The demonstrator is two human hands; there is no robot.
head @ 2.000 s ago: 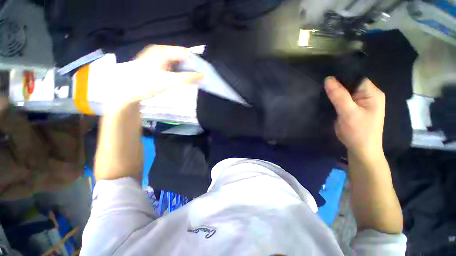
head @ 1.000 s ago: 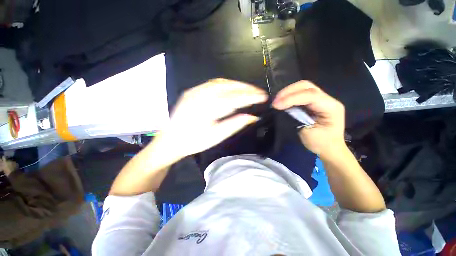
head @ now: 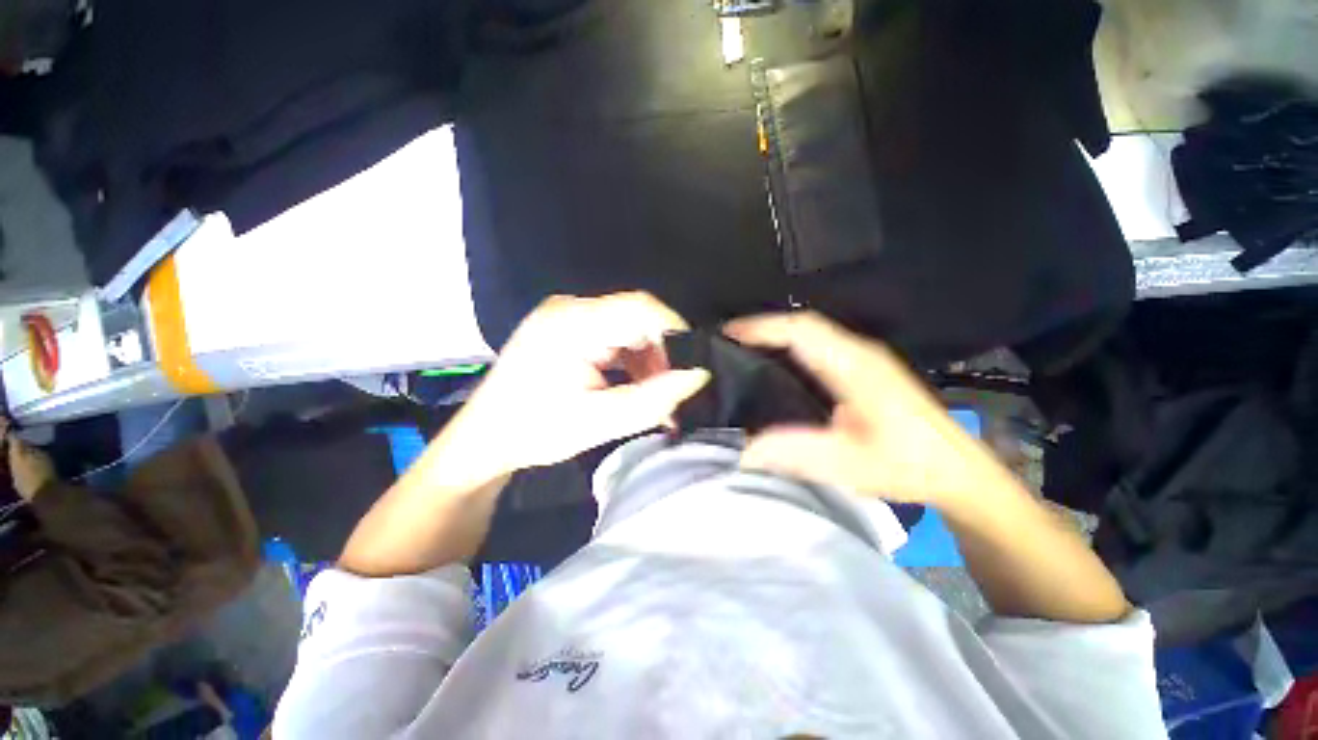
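My left hand [head: 600, 379] and my right hand [head: 838, 405] hold a small black cloth piece [head: 734, 382] between them, close to my chest. Both hands are slightly blurred. A large black garment panel [head: 607, 195] lies flat on the table in front of me, its near edge behind my hands. It has a narrow slit [head: 766, 159] with white and a bit of orange-yellow showing. A dark grey rectangular facing piece [head: 828, 166] lies just right of the slit. The metal presser foot area [head: 744, 9] is at the top edge, under bright light.
Orange tape [head: 179, 325] crosses the left table edge. A frilly bundle of black pieces [head: 1255, 174] lies on the right of the table. More black cloth [head: 275, 87] is at the back left. A person's brown sleeve [head: 123, 557] is at lower left. A blue basket [head: 506, 590] is below the table.
My hands have moved lower, towards my chest. The slit and facing piece are more uncovered. The white piece seen at my right hand a second ago no longer shows. The machine sits higher in view.
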